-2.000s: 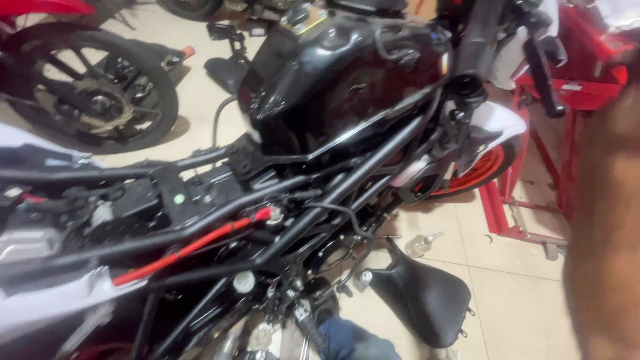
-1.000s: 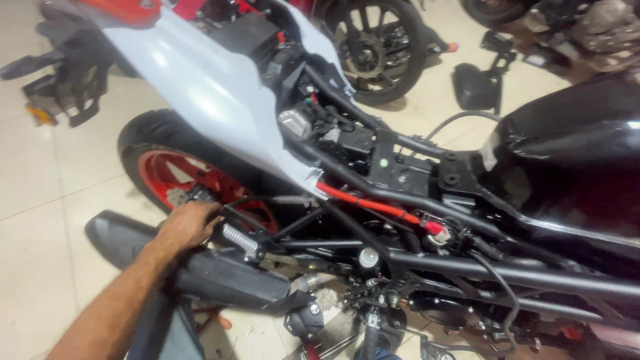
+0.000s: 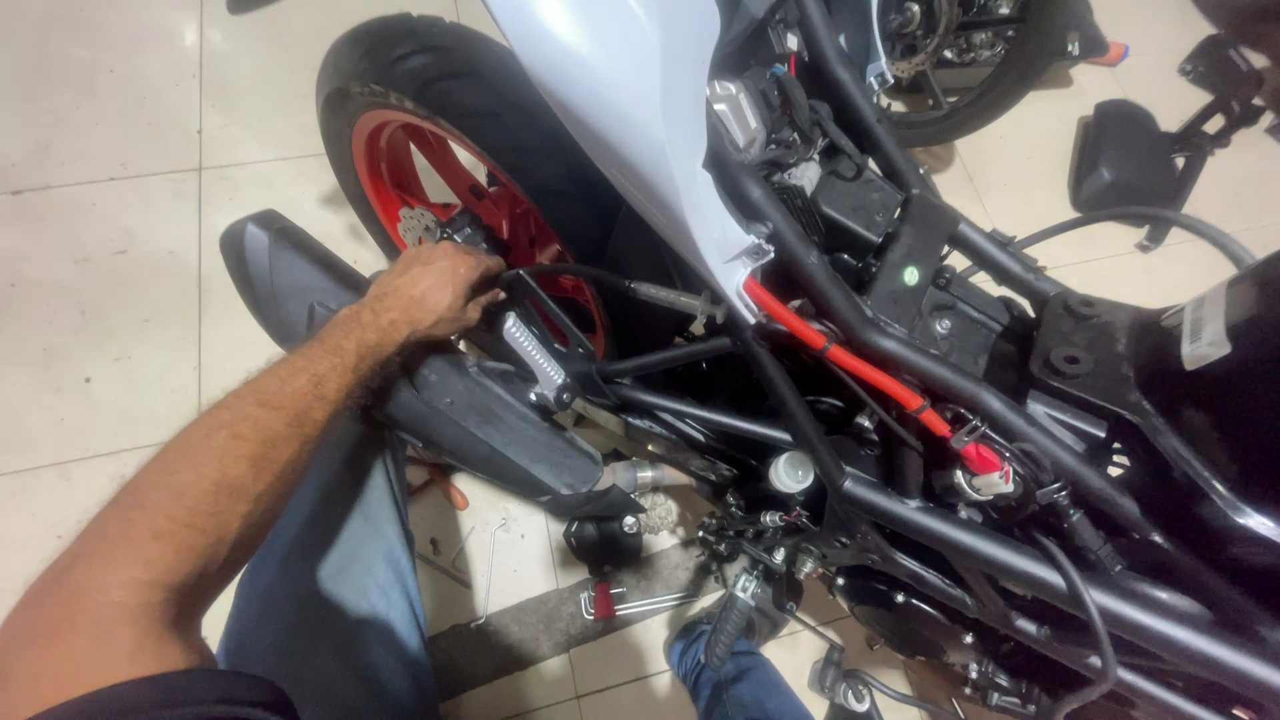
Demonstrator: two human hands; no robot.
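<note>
My left hand [image 3: 430,290] reaches across the silencer [image 3: 490,410], its fingers curled down at the black rear brake caliper [image 3: 467,232] and the upper end of the footrest bracket [image 3: 545,310]. The fingertips and whatever they touch are mostly hidden. Just right of the hand is the silver footpeg [image 3: 535,355]. Behind it stands the motorcycle's rear wheel with a red rim [image 3: 385,150] and brake disc [image 3: 415,228]. A brake fluid reservoir with a white cap [image 3: 791,472] sits by the frame. My right hand is out of view.
The white tail panel [image 3: 640,110] and black frame tube [image 3: 820,270] cross above, with a red sleeved cable [image 3: 850,355]. Hex keys in a red holder [image 3: 603,600] lie on the floor below. A black mirror [image 3: 1125,155] and another motorcycle's wheel [image 3: 1030,80] are at upper right.
The view has swung toward the motorcycle's rear, then come closer. My left hand, not seen two seconds ago, is by the rear wheel in both later frames.
</note>
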